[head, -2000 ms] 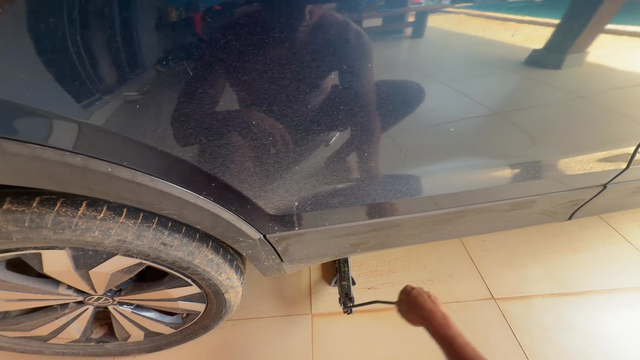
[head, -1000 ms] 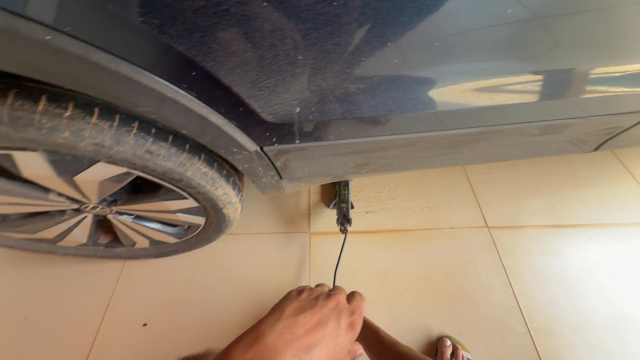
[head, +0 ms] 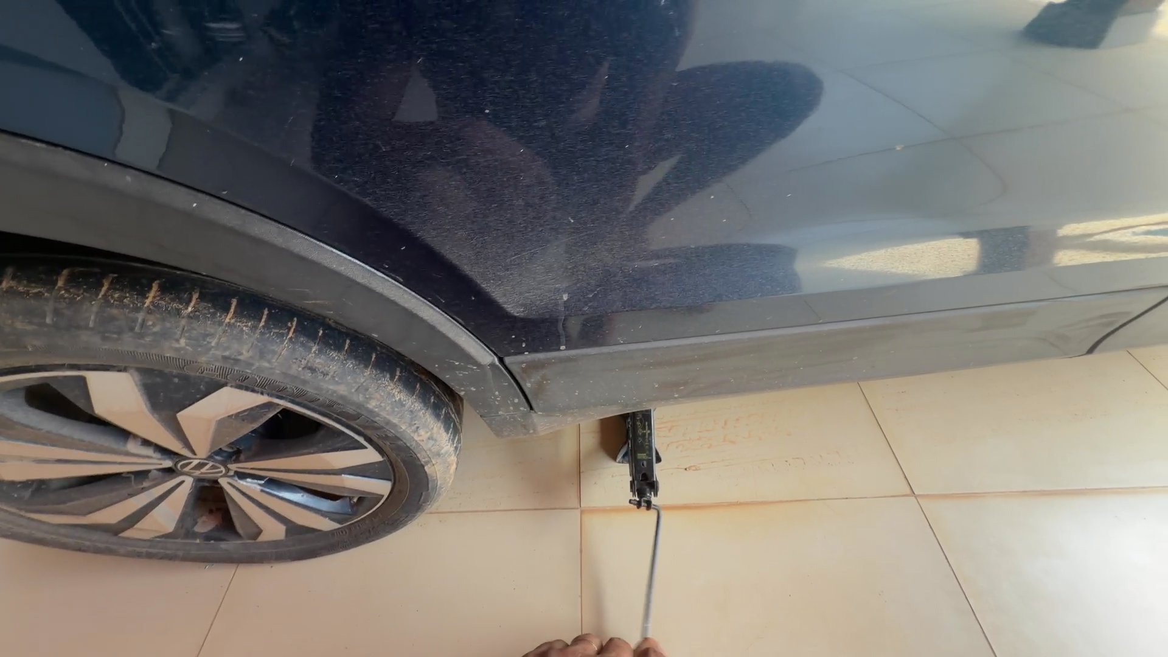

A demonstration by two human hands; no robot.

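A black scissor jack point(head: 643, 456) stands on the floor under the sill of a dark blue car point(head: 566, 265), a little to the right of the wheel. A thin metal crank handle point(head: 652, 570) is hooked to the jack's near end and runs down toward the bottom edge. Only the knuckles of my left hand point(head: 598, 646) show there, closed at the handle's lower end; the rest of that hand is cut off. My right hand is out of view. The car's tire point(head: 401, 401) has dried dirt in its tread, and its alloy wheel point(head: 201, 468) bears a maker's emblem.
Beige floor tiles point(head: 776, 575) with brown joints lie under and beside the car. The grey lower sill trim point(head: 785, 356) overhangs the jack. A dark plastic wheel arch trim point(head: 301, 246) curves above the tire. The glossy door panel shows reflections.
Two seconds ago the crank handle pointed right, with my right hand at its end; now it points down. My left hand, fully visible one second ago, is mostly below the frame. The foot has left view.
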